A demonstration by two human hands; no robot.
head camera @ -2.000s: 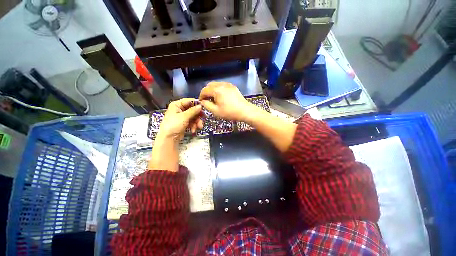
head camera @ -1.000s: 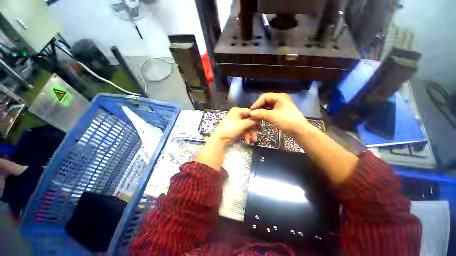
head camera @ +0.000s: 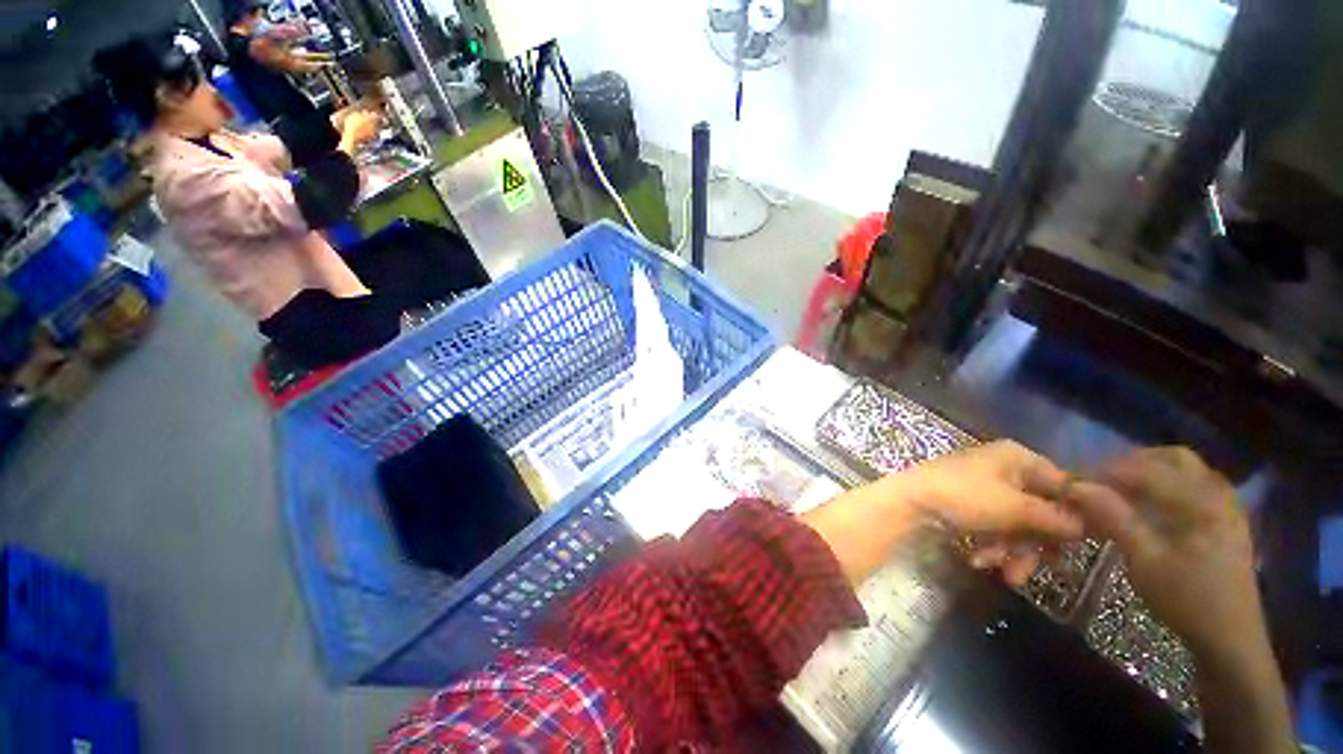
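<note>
My left hand (head camera: 987, 501) and my right hand (head camera: 1178, 530) meet fingertip to fingertip above the fastener trays (head camera: 896, 427), which are full of small silver bits. The fingers are pinched together; the image is blurred and any small piece between them cannot be made out. A glossy black sheet-metal panel (head camera: 1016, 685) lies below my hands on newspaper (head camera: 869, 648), with a white glare stripe, cut off by the bottom edge. The dark press (head camera: 1164, 317) stands behind at the right.
A blue lattice crate (head camera: 398, 641) at the left holds a dark part (head camera: 454, 494) and white paper (head camera: 648, 361). A dark upright guard (head camera: 913, 251) stands beside the press. A person in pink (head camera: 243, 206) works at the upper left, another person (head camera: 273, 67) behind. A fan stands by the wall.
The view has swung to the left, so the press, panel and hands sit further right and the left crate and other people show. My hands stay together above the trays.
</note>
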